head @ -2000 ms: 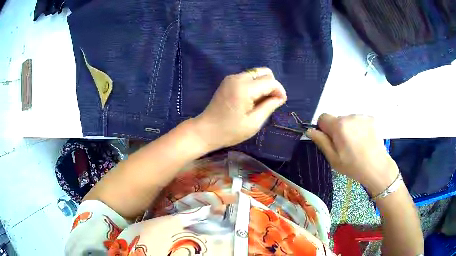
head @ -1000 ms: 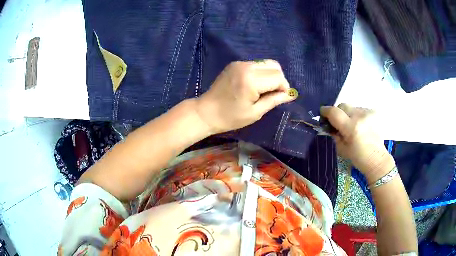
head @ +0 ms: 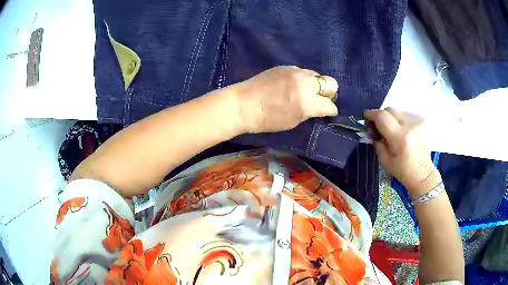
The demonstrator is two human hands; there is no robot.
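A dark blue garment [head: 167,33] with pale topstitching lies over the white table and hangs over its front edge. A flap with a mustard-tan facing [head: 128,60] is folded back at its left, with a round button on it. My left hand [head: 301,100] is on the garment right of centre, fingers closed at its edge; what they pinch is hidden. My right hand [head: 392,131] holds thread snips [head: 356,129], mostly hidden in the palm, with the pale blades pointing left over the stitched band near the garment's lower right corner.
A brown ribbed garment with a blue band [head: 479,72] lies at the far right. A flat brown-grey strip [head: 34,57] lies on the table [head: 61,83] at left. A floral bag [head: 72,147] is below the left edge. A blue basket [head: 468,225] and red stool [head: 395,253] are lower right.
My left hand has moved slightly right, and the button seen at its fingertips no longer shows. My right hand and the snips have shifted a little right. The tan flap sits slightly higher in view.
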